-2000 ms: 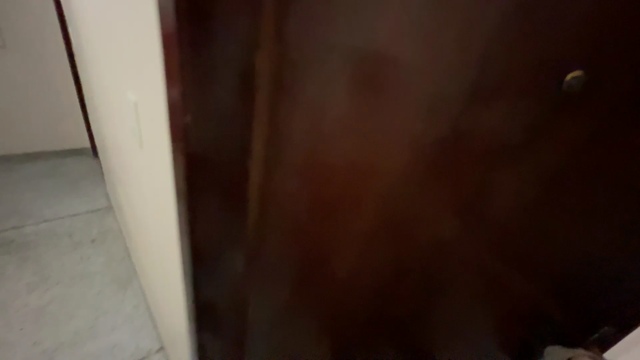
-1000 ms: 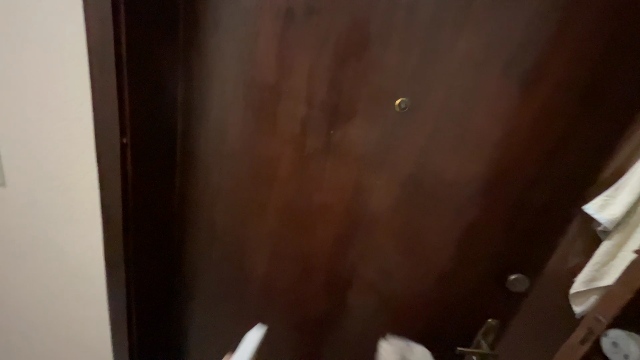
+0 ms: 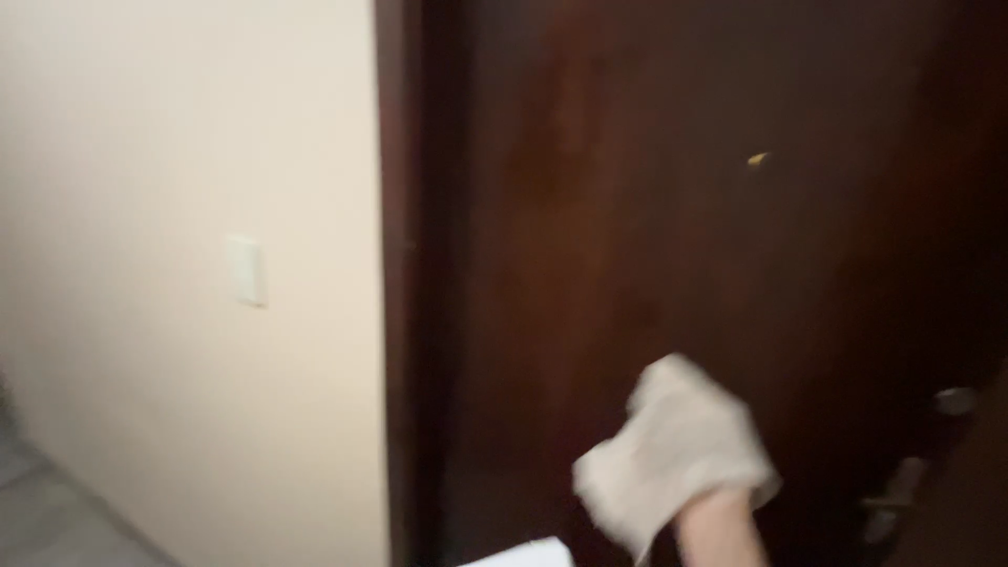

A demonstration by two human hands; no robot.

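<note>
A pale cloth [image 3: 669, 457] covers my right hand [image 3: 709, 496] at the lower right of centre; only the wrist and part of the forearm show below it. The fingers are hidden under the cloth, which is in front of a dark brown wooden door [image 3: 598, 260]. Whether the cloth touches the door cannot be told. At the bottom edge a white object [image 3: 535, 555] pokes into view, cut off and blurred. My left hand is not in view.
Left of the door frame [image 3: 402, 315], a cream wall [image 3: 157, 157] bears a light switch [image 3: 248, 272]. On the door are a brass peephole [image 3: 757, 160], a round lock [image 3: 955, 401] and a lever handle [image 3: 894, 500]. Grey floor [image 3: 55, 520] shows at the lower left.
My right hand with the cloth has come up further into view in front of the door. The view has swung left, and the hanging cloths at the right are out of sight.
</note>
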